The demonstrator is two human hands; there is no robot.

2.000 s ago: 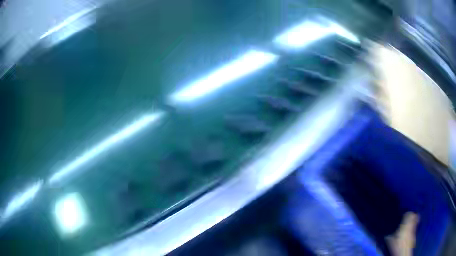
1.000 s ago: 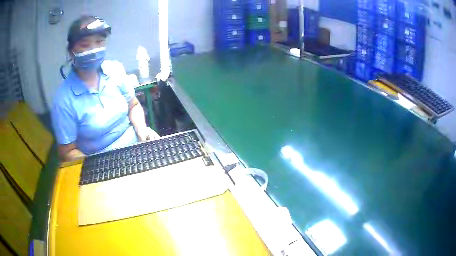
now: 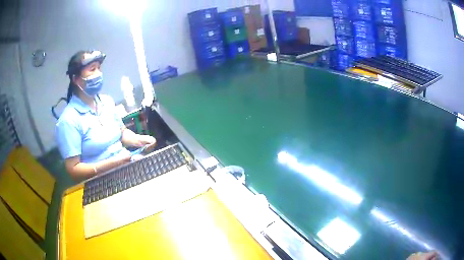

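Note:
The wide green conveyor belt fills the middle and right, with bright light reflections. A partial hand, seemingly my right hand, shows at the bottom right edge over the belt. It is small and cut off, so whether it holds anything cannot be seen. My left hand is not in view. A large yellow tray lies nearest at the lower left. On it are a tan cardboard sheet and a tray of dark parts in rows.
A masked person in a light blue shirt stands behind the tray, hands around a light blue item. A metal rail edges the belt. Blue crates are stacked behind. Another dark parts tray stands at right. Yellow trays lean left.
The view has swung from the belt edge and blue crate to the other person, then slightly back. The person's hands have come together around a light blue item. A hand has appeared bottom right.

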